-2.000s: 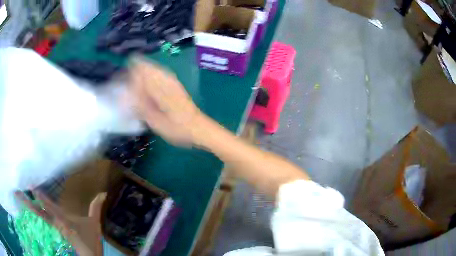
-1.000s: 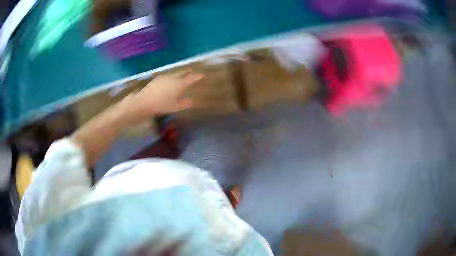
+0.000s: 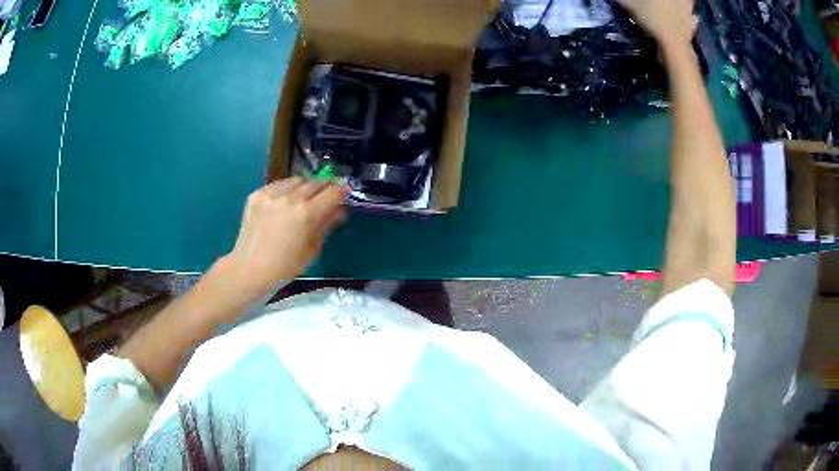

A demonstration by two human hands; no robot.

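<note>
An open retail box (image 3: 465,138) stands on the green bench with its brown flap up. Inside lie a black blocky device (image 3: 348,106), other glossy black parts and a small green packet (image 3: 326,172) near the front left. My left hand (image 3: 290,221) is at the box's near left edge, fingertips beside the green packet; whether it grips anything is unclear. My right hand (image 3: 664,17) reaches over the black accessory pile (image 3: 570,69) at the far side, partly cut off by the top edge; its fingertips are hidden.
A green accessory pile (image 3: 184,28) lies at the far left. More black accessories (image 3: 768,64) lie at the far right. Purple-and-white open boxes (image 3: 773,189) stand at the right. A pink-red thing (image 3: 747,271) shows below the bench edge; a round wooden stool (image 3: 52,361) stands lower left.
The view has swung from the blurred bench edge to the bench front. The open box is now in front of me, my left hand at it and my right hand stretched to the far pile.
</note>
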